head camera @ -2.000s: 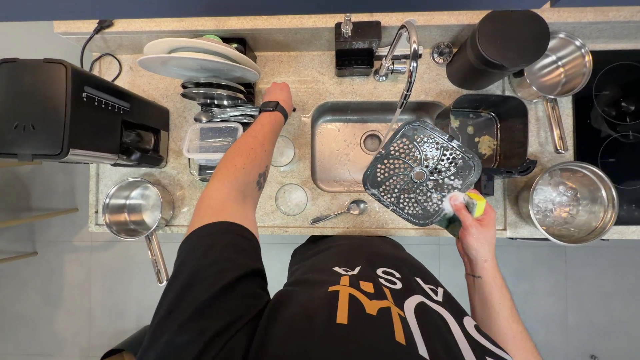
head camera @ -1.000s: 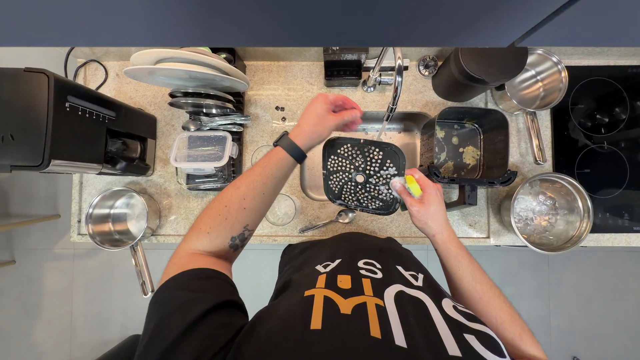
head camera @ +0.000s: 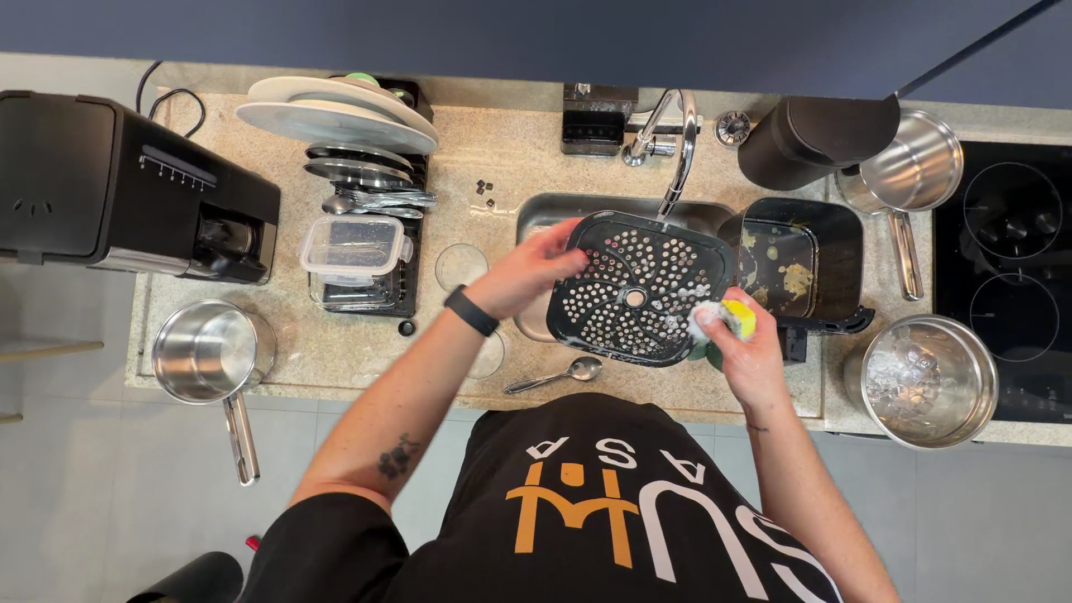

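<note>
A black perforated air fryer tray (head camera: 641, 289) is tilted over the stainless steel sink (head camera: 544, 209), below the curved chrome faucet (head camera: 688, 155). My left hand (head camera: 536, 268) grips its upper left edge, fingers partly behind it. In my right hand (head camera: 744, 343) is a yellow sponge (head camera: 739, 319) with white foam, at the tray's lower right edge; some of those fingers are hidden. Foam and wet spots show on the tray's right part. Just right of it stands the black air fryer basket (head camera: 846, 260), with yellowish residue on its bottom.
Left of the sink, a dish rack (head camera: 416, 276) holds plates, cutlery and a clear container (head camera: 352, 244). A metal spoon (head camera: 554, 374) lies at the front edge. Saucepans (head camera: 205, 352) (head camera: 913, 163), a steel pot (head camera: 930, 381), a black canister (head camera: 816, 142) and a coffee machine (head camera: 126, 184) stand around.
My left hand, off the tray in both earlier frames, now holds its left edge. Small dark bits show on the counter left of the sink, as one second ago.
</note>
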